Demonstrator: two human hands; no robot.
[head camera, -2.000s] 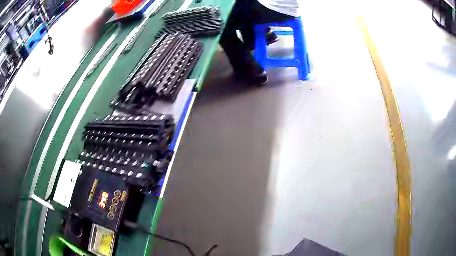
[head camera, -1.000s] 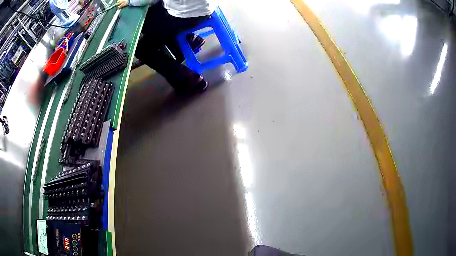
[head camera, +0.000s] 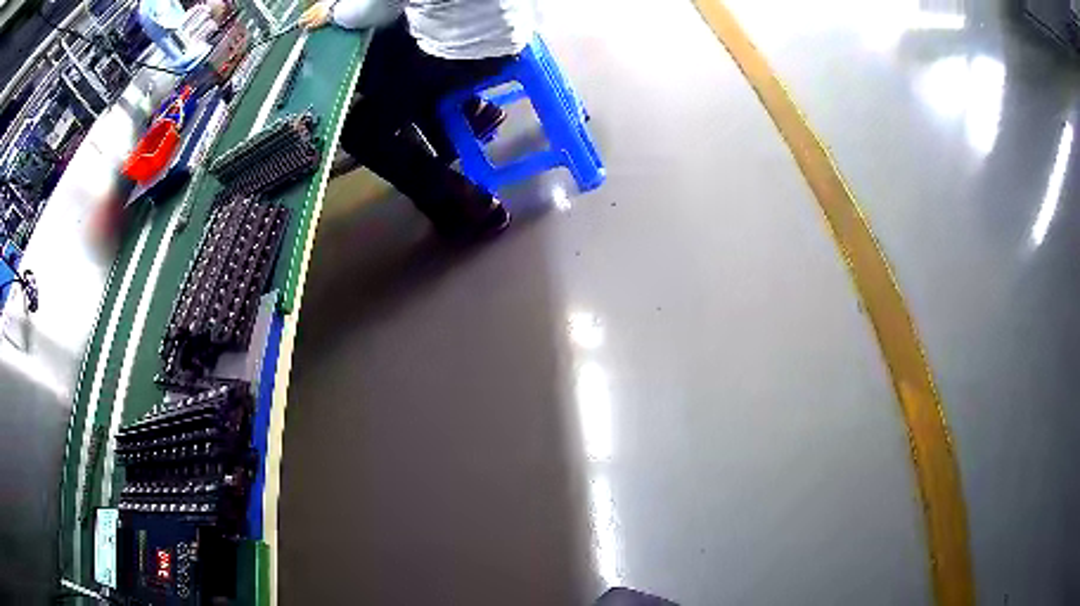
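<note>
Neither of my hands is in view. Nearest me at the lower left, the black soldering station (head camera: 166, 559) with lit red digits stands on the green bench mat, cut off by the bottom edge. A pale paper (head camera: 107, 547) is at its left. Just beyond it lie stacked dark strips (head camera: 186, 450) with rows of pale dots. A second pile of dark strips (head camera: 225, 275) lies further along the bench, and a third pile (head camera: 270, 154) beyond that.
A seated person (head camera: 456, 42) is on a blue stool (head camera: 539, 124) beside the bench's far end. A red bin (head camera: 152, 152) stands at the bench's far left side. Grey floor with a yellow line (head camera: 870, 260) runs along the right.
The view has turned right, so the bench now lies further left. The sponge and green holder have left the picture at the bottom. Over the last second the view shifted only slightly.
</note>
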